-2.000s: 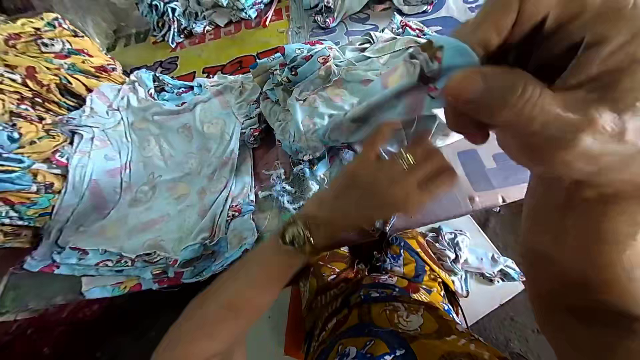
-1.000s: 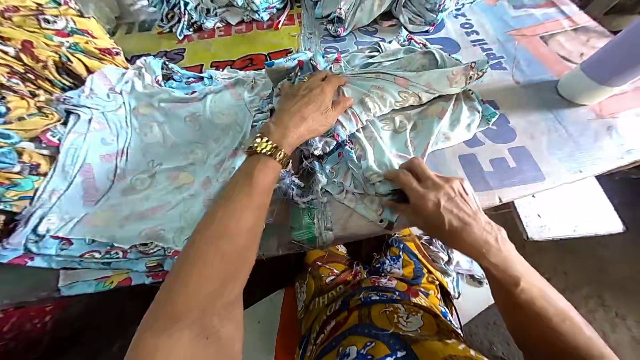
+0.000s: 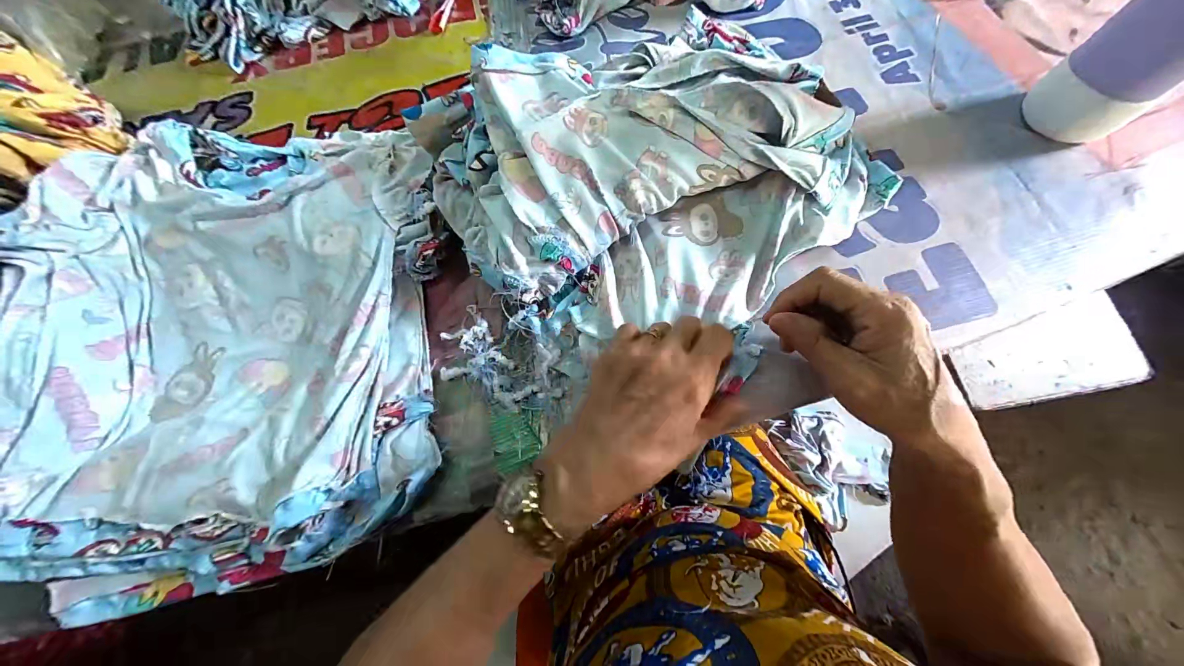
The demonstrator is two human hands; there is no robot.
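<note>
A light blue printed garment (image 3: 647, 157), seen from its pale side, lies crumpled on a heap in the middle of the table. My left hand (image 3: 647, 388), with a gold-coloured watch (image 3: 527, 513) on the wrist, grips the garment's near edge. Just right of it, my right hand (image 3: 856, 347) has its thumb and forefinger pinched close to that edge; a small dark thing shows within its curled fingers, too hidden to name. Thread and fabric scraps (image 3: 504, 356) lie left of my left hand. A neat stack of pale blue printed shirts (image 3: 231, 342) is on the left.
Yellow printed cloth (image 3: 46, 111) is heaped at the far left, and more blue pieces (image 3: 277, 28) lie at the back. A printed banner (image 3: 962, 213) covers the table. A white and purple cylindrical object (image 3: 1091, 92) stands at the right. Cloth also lies below the table's edge.
My left hand has moved from the upper part of the heap to the garment's near edge. My right hand remains near that edge, now beside the left. The view is nearer the table.
</note>
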